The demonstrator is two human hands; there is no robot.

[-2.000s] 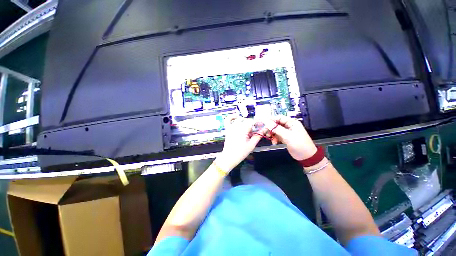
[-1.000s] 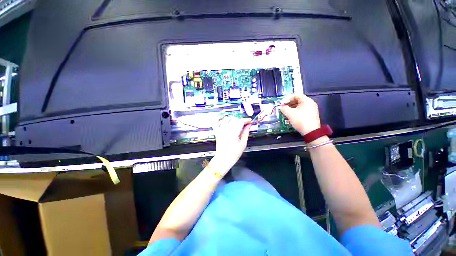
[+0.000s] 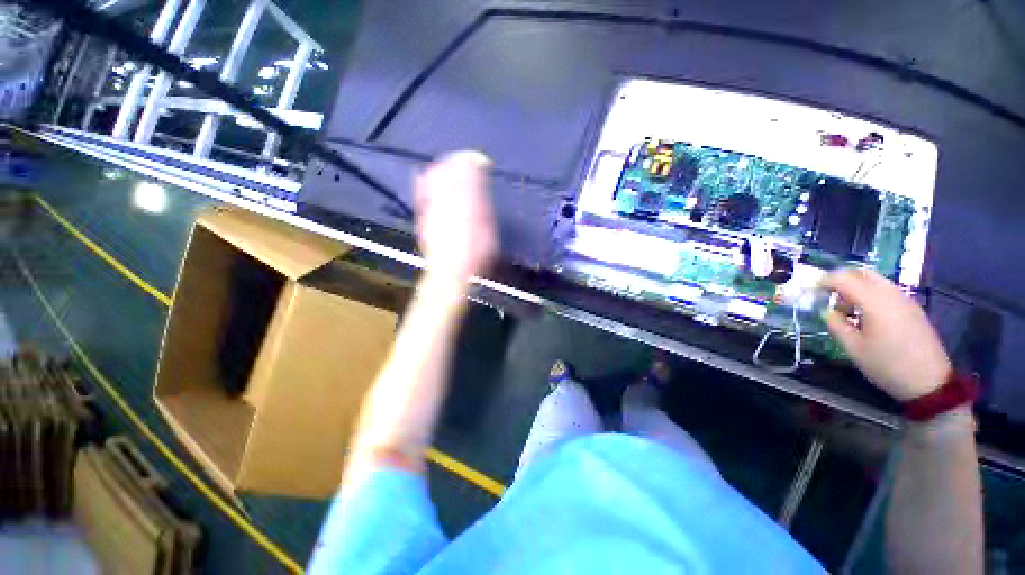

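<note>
The black rear cover [image 3: 506,96] lies on the line, with the green main board [image 3: 731,185] showing in its bright central opening. My right hand [image 3: 882,331] is over the lower right of the opening, its fingertips closed on a thin pale cable [image 3: 796,331] that loops down over the lower edge. My left hand [image 3: 455,213] is raised over the cover's left part, blurred. Its fingers look curled, but whether it holds anything cannot be told.
A black cord [image 3: 225,92] crosses the upper left. An open cardboard carton [image 3: 326,393] stands on the floor beside the line. The metal rail [image 3: 629,334] runs along the cover's front edge. Flat cardboard pieces [image 3: 124,511] are at the lower left.
The view has swung left. My left hand has left the red wire at the opening and moved left over the cover. My right hand is now lower, with a pale cable loop at its fingers.
</note>
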